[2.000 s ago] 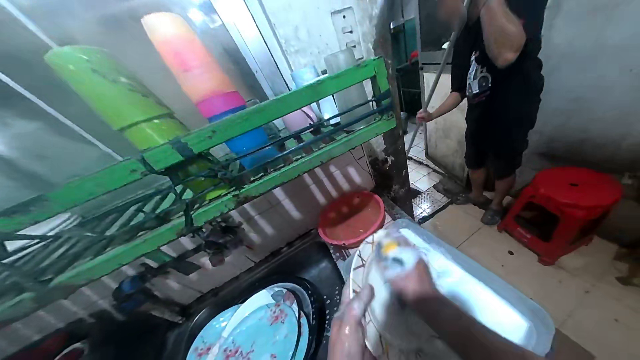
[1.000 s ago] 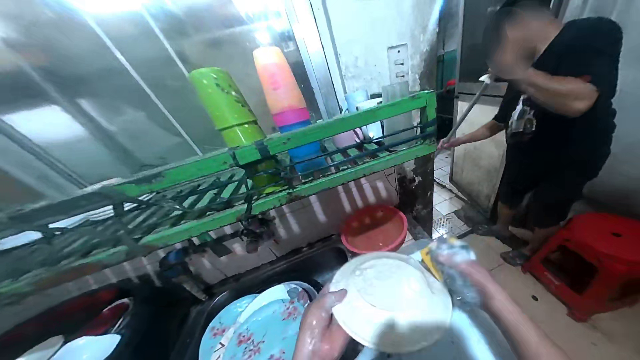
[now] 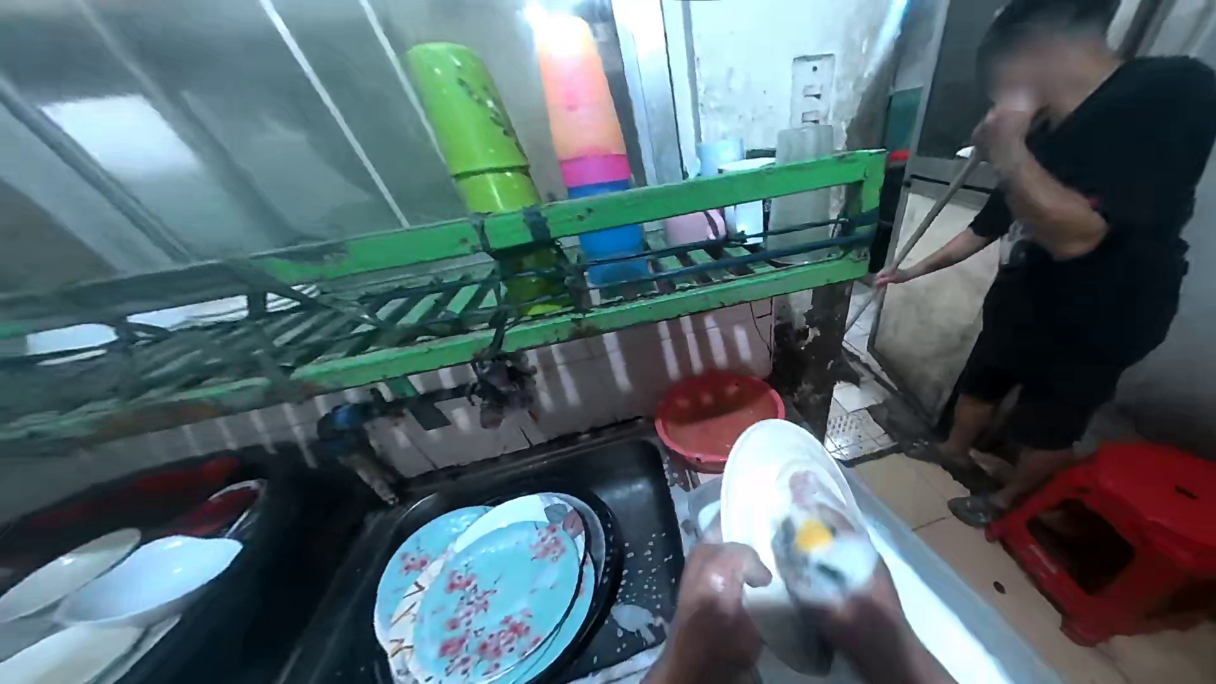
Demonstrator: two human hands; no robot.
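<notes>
A white plate (image 3: 755,484), tilted nearly on edge, is gripped at its left rim by my left hand (image 3: 712,608). Against the plate's face, my right hand (image 3: 869,617) holds a soapy scrubbing pad (image 3: 826,560) with yellow and dark parts; its fingers are largely hidden behind the pad. Left of my hands, a pile of blue floral plates (image 3: 499,598) lies in a dark sink basin (image 3: 646,532). Just beyond the held plate sits a red plastic basin (image 3: 722,408).
A green slatted rack (image 3: 684,204) with stacked plastic cups (image 3: 579,104) spans the wall. White bowls (image 3: 147,579) lie at lower left, near a faucet (image 3: 356,446). A person (image 3: 1092,218) holding a long pole stands right, beside a red stool (image 3: 1111,551).
The plate has turned from facing up to nearly edge-on. My right hand has moved with the pad from beside the plate's right rim onto its face.
</notes>
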